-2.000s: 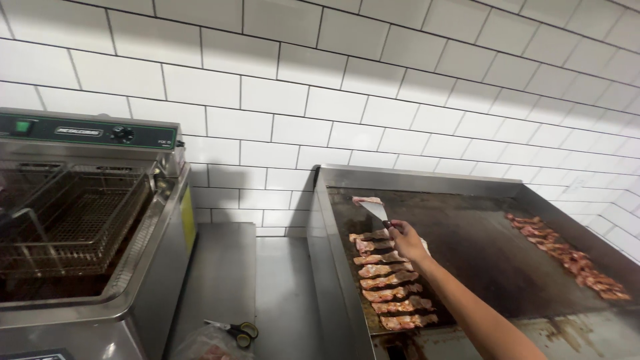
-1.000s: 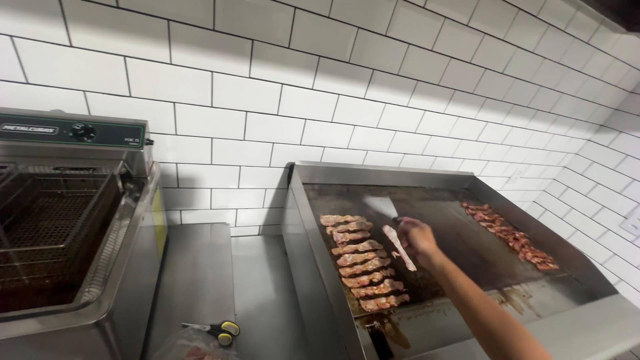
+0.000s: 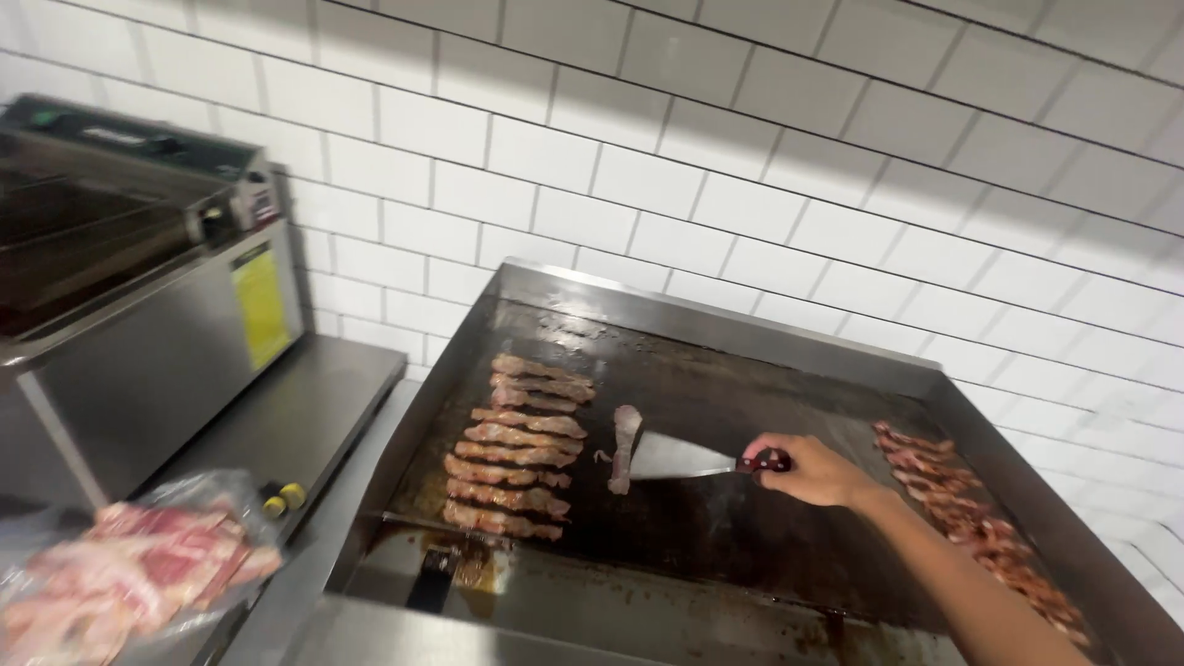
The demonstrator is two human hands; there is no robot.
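My right hand grips the dark wooden handle of a metal spatula over the middle of a flat-top griddle. The blade's front edge is at a single bacon strip, which lies crosswise to the others. To its left, a row of several bacon strips lies on the griddle plate. Darker, browned bacon forms a line along the right side, partly behind my forearm. My left hand is out of view.
A clear plastic bag of raw bacon lies at the lower left, beside yellow-and-black scissor handles. A deep fryer stands at the left on a steel counter. Raised steel walls edge the griddle; white tiles rise behind.
The spatula was at the back left of the griddle, then farther right; now its blade points left at the lone strip. The view has shifted, bringing the raw bacon bag more into sight.
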